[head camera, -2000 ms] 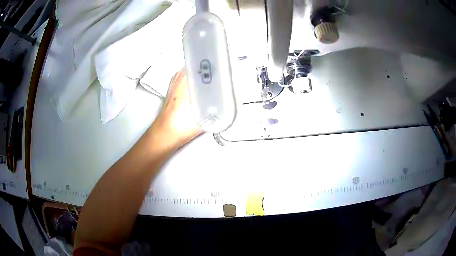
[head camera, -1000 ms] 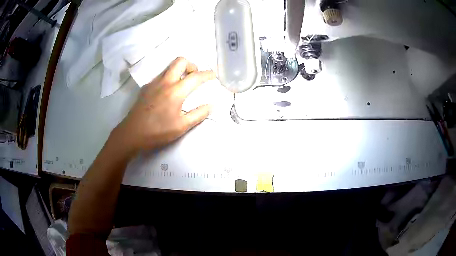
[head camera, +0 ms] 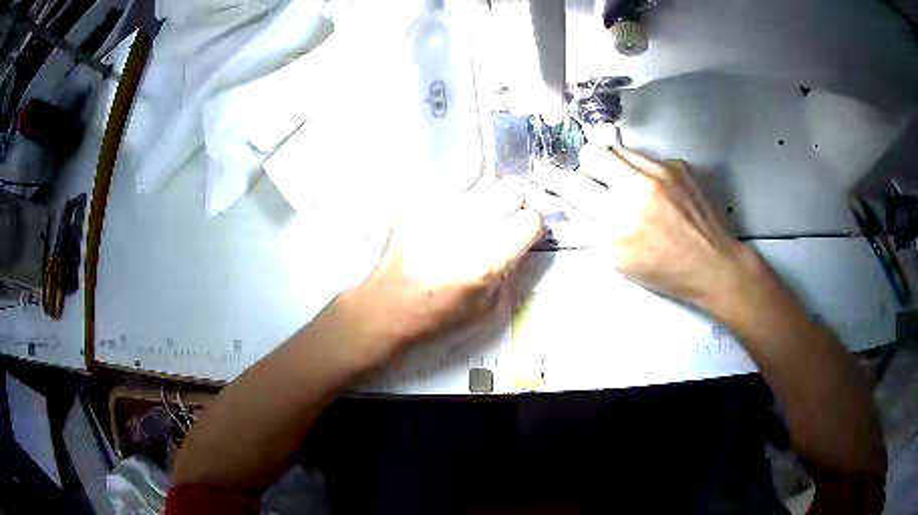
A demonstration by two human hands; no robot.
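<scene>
My left hand [head camera: 453,256] and my right hand [head camera: 654,216] are both over the brightly lit machine bed, just in front of the presser foot area [head camera: 544,141]. Their fingertips come close together near the dark oval spots of the needle plate [head camera: 552,229]. Glare washes out the fingers, and I cannot tell if they hold anything. The white fabric [head camera: 257,111] lies in a loose pile left of the needle. The sewing lamp [head camera: 440,111] hangs above and partly behind my left hand.
The cream ribbed knob [head camera: 630,38] is on the machine head. Thread snips [head camera: 881,251] lie at the right end of the table. Scissors with yellow-orange handles [head camera: 53,287] lie on the left neighbouring table. A printed ruler [head camera: 201,352] and a yellow patch [head camera: 526,342] mark the front edge.
My right hand has come into view from the right and reached the needle area. My left hand has moved right from beside the fabric pile towards it. The view has shifted slightly.
</scene>
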